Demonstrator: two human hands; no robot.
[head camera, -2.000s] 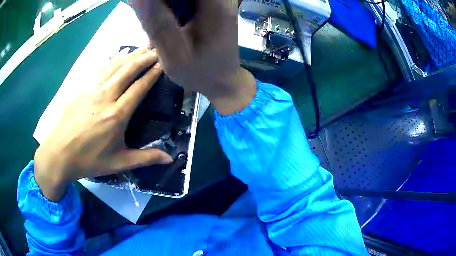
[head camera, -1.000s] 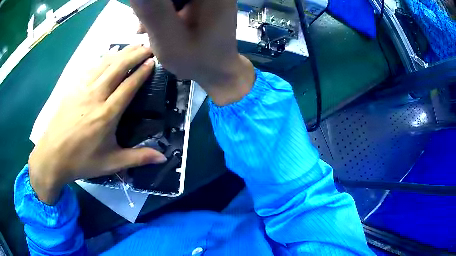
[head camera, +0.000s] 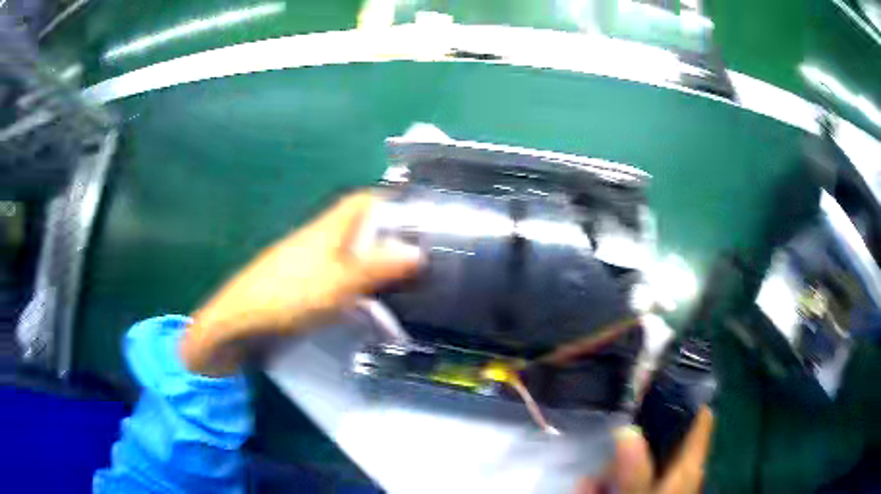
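Observation:
The device unit (head camera: 512, 260) lies in the middle of the view, blurred, with black inner parts and a pale rim. A yellow-green patch, thin lead wires (head camera: 589, 343) and a short pale strand show along its near side. My left hand (head camera: 309, 270) grips the unit's left end, thumb on top; its other fingers are hidden. My right hand (head camera: 657, 463) is low at the right, cut off by the bottom edge, with blurred fingertips by the unit's near right corner. A dark object (head camera: 681, 386) lies beside them; whether it is held cannot be told.
A white sheet (head camera: 415, 444) lies under the near side of the unit on the green bench (head camera: 241, 125). A pale rail (head camera: 319, 63) runs along the bench's far side. The white-grey screw feeder (head camera: 807, 299) is blurred at the far right.
The view has swung, and the unit now appears turned and more central. My left hand has gone from lying across the unit to its left end. My right hand has moved down to the near right.

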